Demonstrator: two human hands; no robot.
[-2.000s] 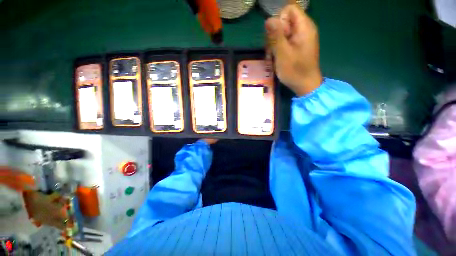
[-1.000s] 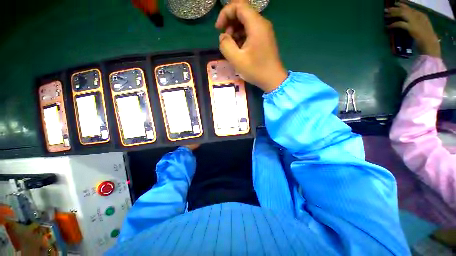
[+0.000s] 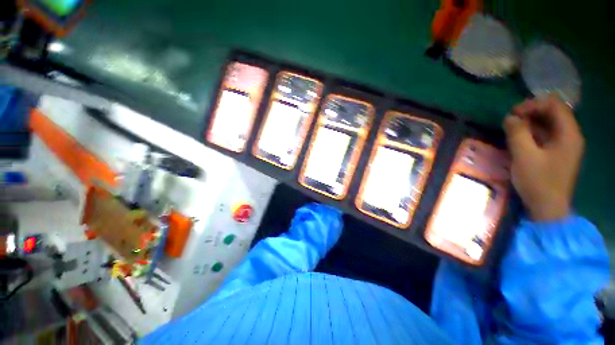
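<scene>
A long black phone tray (image 3: 245,160) lies tilted across the bench and holds several phone assemblies. The middle ones have orange rims and dark camera ends; the two end ones look pinkish. My right hand (image 3: 545,151) is over the tray's right end, beside the rightmost phone assembly (image 3: 465,202) and just below a screw dish (image 3: 549,69). Its fingers are curled and blurred; whether they hold a screw cannot be seen. My left hand is hidden at the tray's near edge; only its blue sleeve shows.
The orange electric screwdriver (image 3: 453,23) is at the top beside another screw dish (image 3: 484,47). The white machine at left carries a brownish-gold phone fixture (image 3: 118,219), a red emergency stop button (image 3: 243,213) and green push buttons (image 3: 228,239). An orange-framed screen (image 3: 59,8) is top left.
The view has turned and shifted left, so the tray now slants and the machine shows more. The neighbouring person's pink sleeve and hand have left the view. My right hand stays near the rightmost phone.
</scene>
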